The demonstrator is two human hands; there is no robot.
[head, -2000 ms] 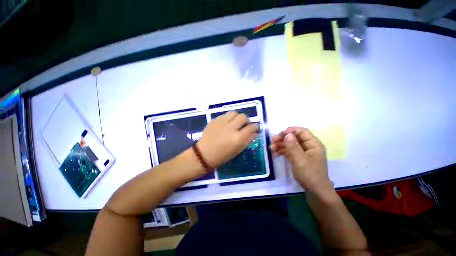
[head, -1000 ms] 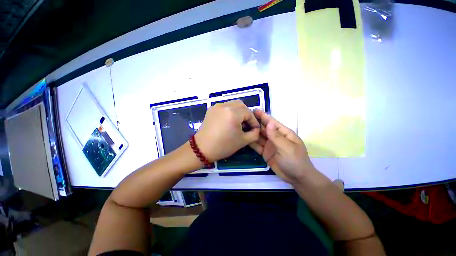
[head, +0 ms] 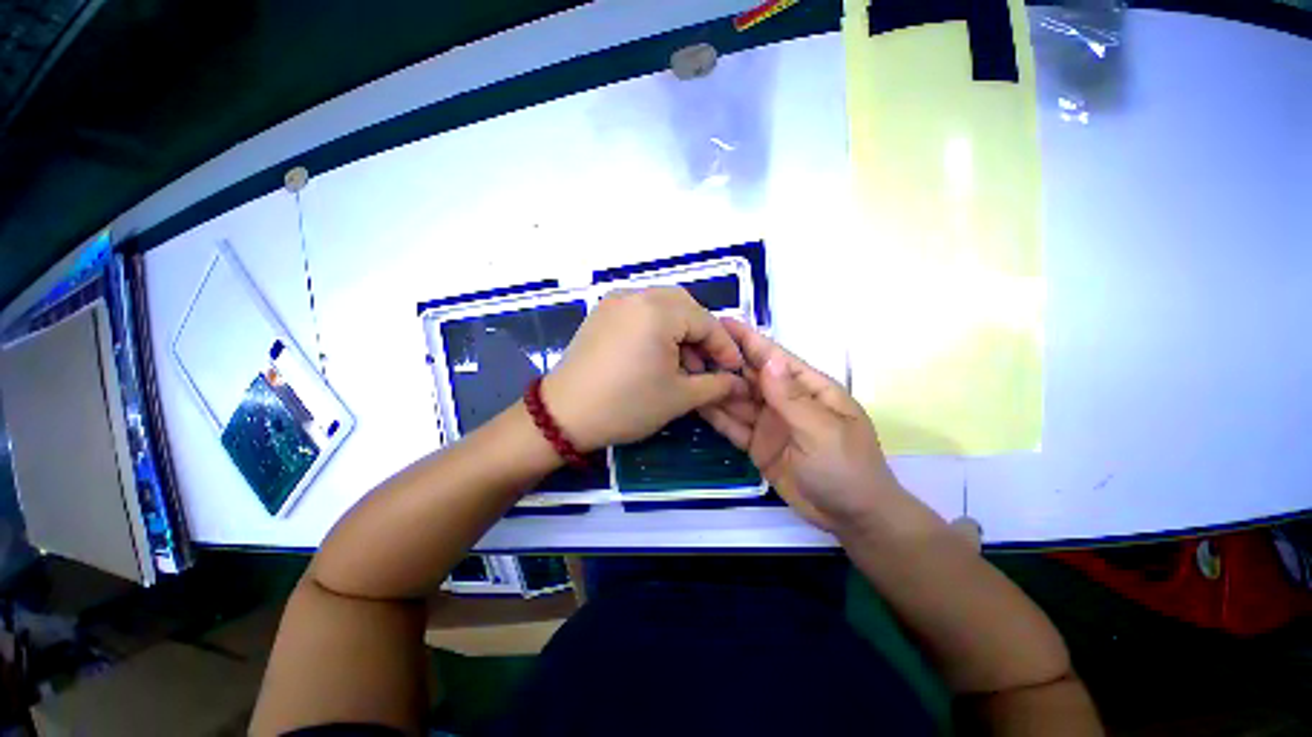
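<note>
A white frame [head: 436, 377] lies in the black fixture [head: 489, 295] in front of me. A dark green circuit board [head: 676, 464] fills its right half; the left half shows dark. My left hand [head: 633, 360], with a red bracelet at the wrist, is over the right half, fingertips pinched. My right hand [head: 820, 432] is beside it at the frame's right side, its fingertips meeting the left ones. Anything small between the fingertips is too hidden to make out.
A half-assembled unit [head: 269, 432] lies tilted at left. A yellow sheet [head: 943, 288] with a black patch lies at right, a clear bag [head: 1079, 58] beyond it. Stacked sheets [head: 72, 446] stand far left. A red-yellow item [head: 763, 13] is at the far edge. A carton [head: 504, 631] sits below the bench.
From two seconds ago, my right hand has moved left and up to meet my left hand's fingertips. The camera view has shifted. Over the last second the hands have hardly moved.
</note>
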